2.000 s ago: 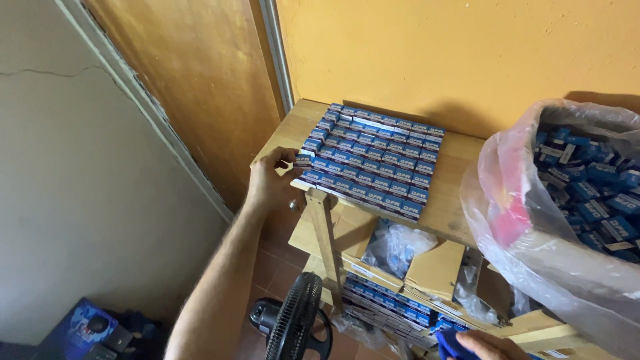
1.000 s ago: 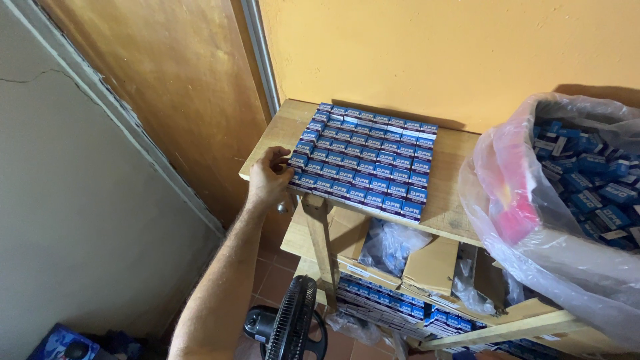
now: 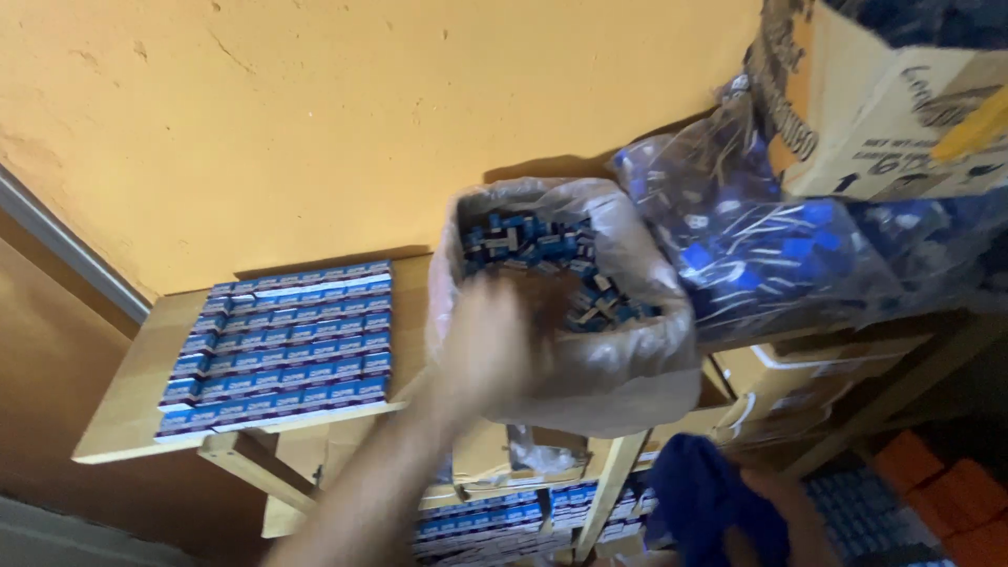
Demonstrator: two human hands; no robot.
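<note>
My left hand [image 3: 504, 339], blurred by motion, reaches over the near rim of a plastic-lined box [image 3: 677, 339] full of loose small blue-and-white cartons [image 3: 551, 244]. Its fingertips are too blurred to show whether they hold a carton. On the wooden shelf top to the left, rows of the same small cartons [image 3: 291, 339] lie side by side in a flat block. At the lower right, my right hand [image 3: 768, 504] is closed on a dark blue cloth [image 3: 709, 496], its fingers partly hidden by the fabric.
Clear bags of blue items [image 3: 772, 252] lie right of the lined box. A large cardboard box [image 3: 890, 118] stands behind them. More carton stacks [image 3: 480, 516] and cardboard boxes [image 3: 811, 378] fill the lower shelves. Orange packs [image 3: 945, 488] are at lower right.
The view has swung right. My left hand has left the left edge of the carton rows and is now at the lined box. The blue cloth in my right hand has come fully into view.
</note>
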